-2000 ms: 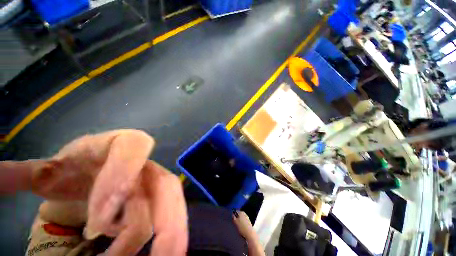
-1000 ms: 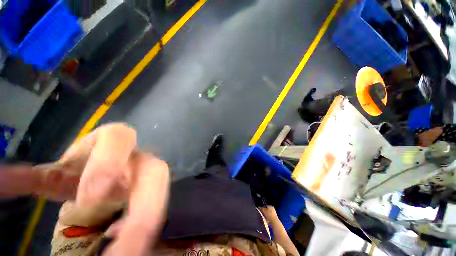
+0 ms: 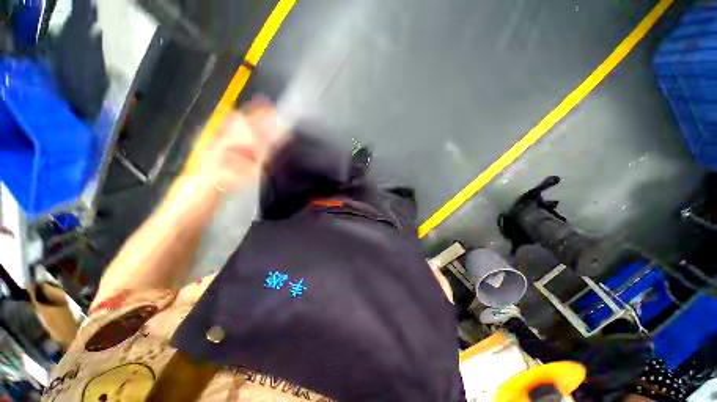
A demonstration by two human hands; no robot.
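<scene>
My left hand point(image 3: 248, 137) is bare, blurred and stretched forward at the upper left of centre. Its fingers are beside a dark, blurred fabric shape point(image 3: 310, 169); I cannot tell whether they touch or grip it. A dark navy apron point(image 3: 346, 298) with blue characters covers my front and fills the lower centre. My right hand is not visible; only a sliver of skin, perhaps the arm, shows at the apron's right edge. No workpiece can be made out.
The grey floor point(image 3: 409, 86) has yellow lines on both sides. Blue totes stand at the left point(image 3: 43, 141) and far right point(image 3: 692, 86). At the lower right are a grey cylindrical bin point(image 3: 501, 279), a metal frame point(image 3: 582, 302), an orange disc point(image 3: 542, 382) and a person's dark-clad leg point(image 3: 542, 224).
The view has swung down and turned. My left hand has moved from close to the camera to further forward, beside the dark fabric. The blue tote near my right side and most of the machine table have left view.
</scene>
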